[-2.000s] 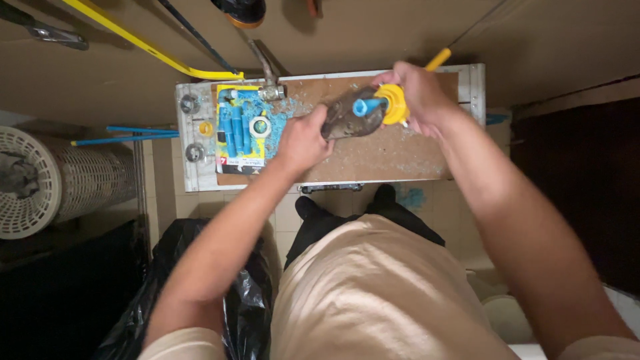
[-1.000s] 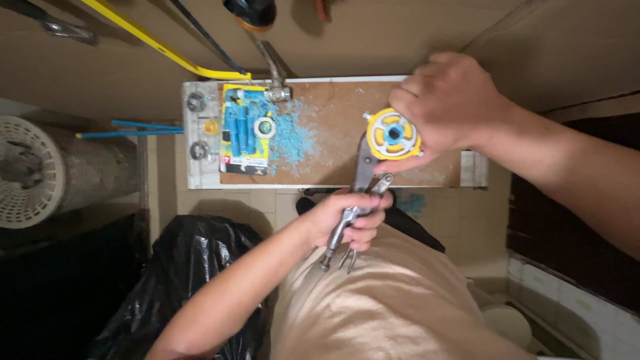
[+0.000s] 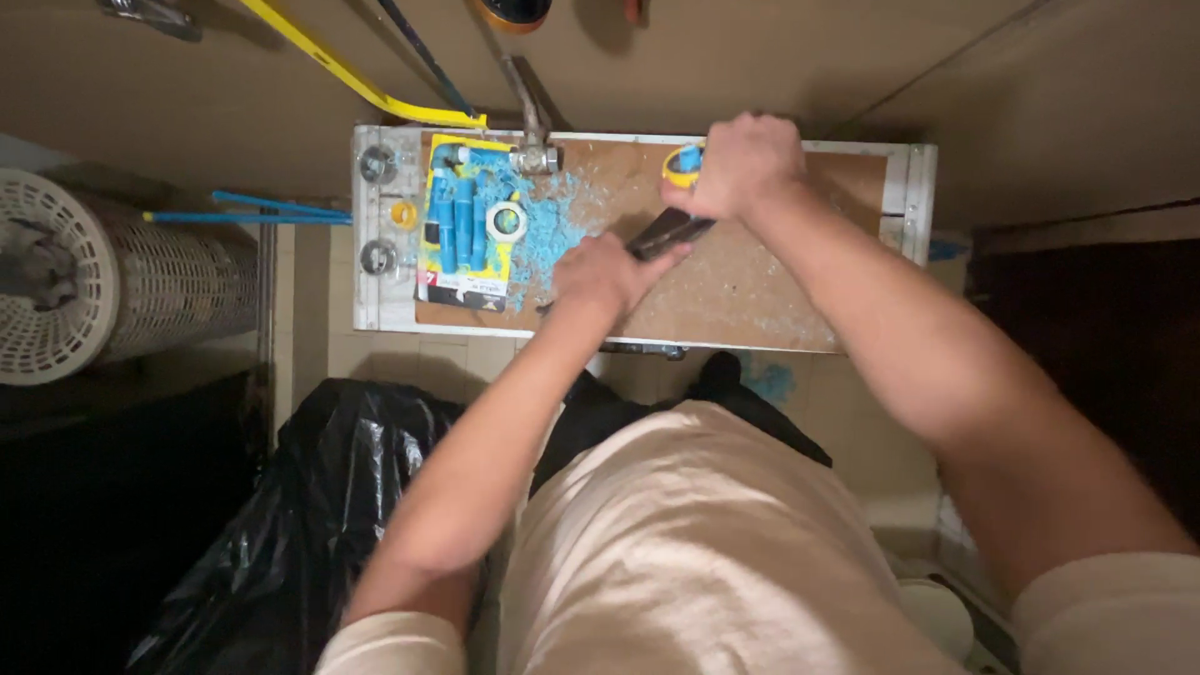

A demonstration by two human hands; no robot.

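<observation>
Above the middle of a board-topped work table, my left hand (image 3: 605,277) grips locking pliers (image 3: 670,232), which slant up toward my right hand (image 3: 750,164). My right hand is closed around a round yellow part (image 3: 682,167) with a blue centre piece; most of it is hidden under the fingers. The pliers' jaws lie by this part, but their exact hold is hidden. To the left, several blue pipe pieces (image 3: 461,220) rest on a yellow and black card (image 3: 478,295), with a white ring-shaped fitting (image 3: 506,222) beside them. A metal valve (image 3: 536,159) sits at the table's back edge.
Blue shavings (image 3: 553,234) cover part of the board (image 3: 731,291). A yellow hacksaw frame (image 3: 356,80) leans at the back left. Clear cups (image 3: 378,257) stand at the table's left end, near blue rods (image 3: 253,217), a plastic basket (image 3: 112,281) and a black bag (image 3: 366,450).
One second ago the pliers pointed down toward my body with the yellow part's face showing; now they slant over the board. My left hand has moved up over the table, and my right hand covers the yellow part.
</observation>
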